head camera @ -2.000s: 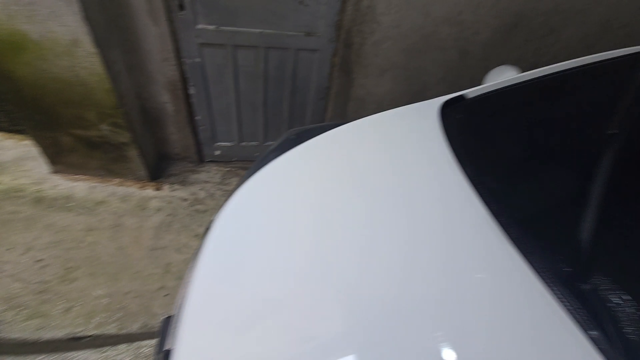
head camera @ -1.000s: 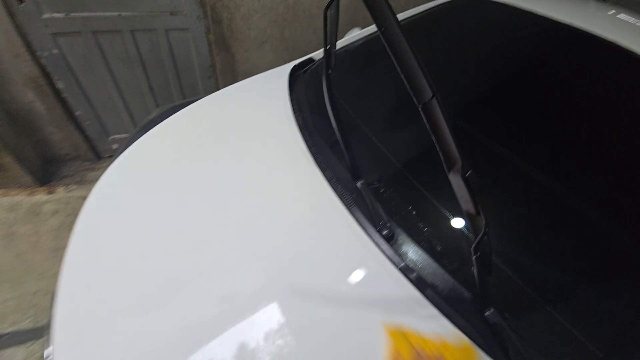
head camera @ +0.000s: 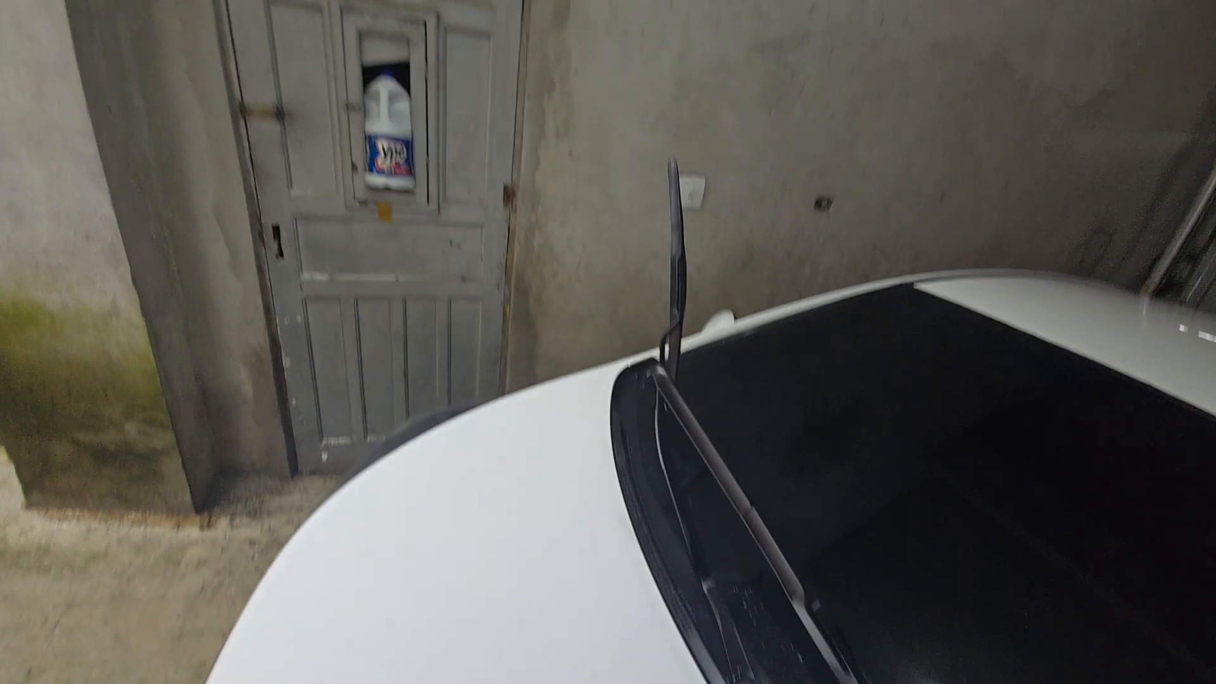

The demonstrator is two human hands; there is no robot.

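Neither of my hands shows in the head view. A white car's hood (head camera: 456,532) fills the lower middle, and its dark windshield (head camera: 931,456) lies to the right. One wiper arm (head camera: 736,489) slants from the far corner of the glass down to the lower edge of the view. Near that far corner a black wiper blade (head camera: 676,256) stands up above the body line, against the wall. Black cowl trim (head camera: 646,503) runs between hood and glass. What my hands hold or touch is hidden.
Beyond the car are a grey panelled door (head camera: 389,256) with a plastic jug (head camera: 388,138) in its small opening, and a bare concrete wall (head camera: 855,123). A mossy wall section (head camera: 85,380) and concrete floor (head camera: 114,589) are at left.
The view has swung widely. A yellow thing at the bottom edge one second ago is out of view now. A wiper blade now stands upright beyond the windshield's far corner.
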